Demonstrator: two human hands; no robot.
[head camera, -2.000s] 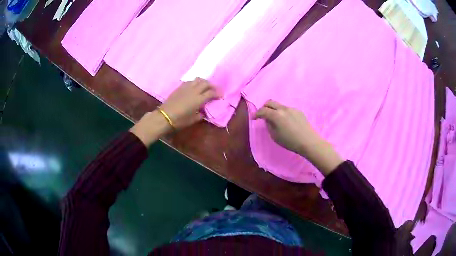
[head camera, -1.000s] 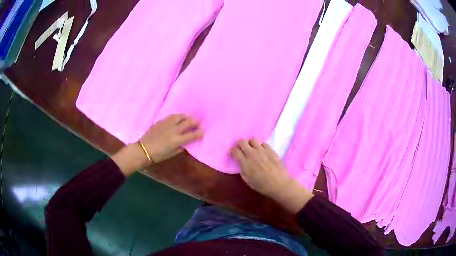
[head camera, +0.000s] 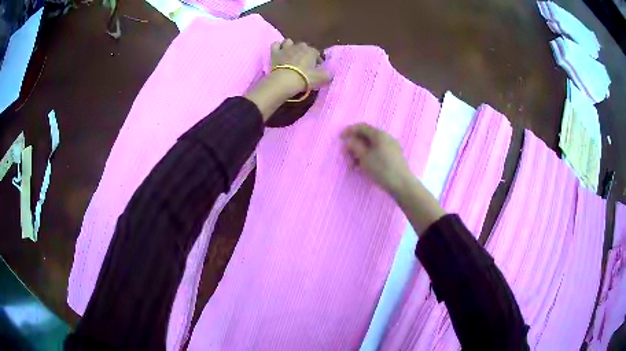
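Several long pink ribbed cut panels lie on the dark brown table (head camera: 439, 41). My left hand (head camera: 300, 63), with a gold bangle at the wrist, is at the curved gap between the tops of the left panel stack (head camera: 161, 130) and the middle panel stack (head camera: 309, 226). Its fingertips are near the middle stack's upper left corner; whether they grip fabric cannot be told. My right hand (head camera: 374, 154) is over the middle stack, fingers curled and slightly blurred, with nothing seen in it. A white sheet (head camera: 449, 137) shows along the middle stack's right edge.
More pink stacks (head camera: 535, 206) lie to the right. White slips (head camera: 576, 65) and a cream stack (head camera: 580, 140) lie at the upper right. Cream and white strips (head camera: 27, 195) lie at the left, below a pale sheet (head camera: 20, 62). Pink pieces on white paper show at the top.
Both hands have moved from the panels' near ends towards their far ends. The view has shifted forward, showing the panels' tops and more table beyond. The left forearm now crosses the left stack.
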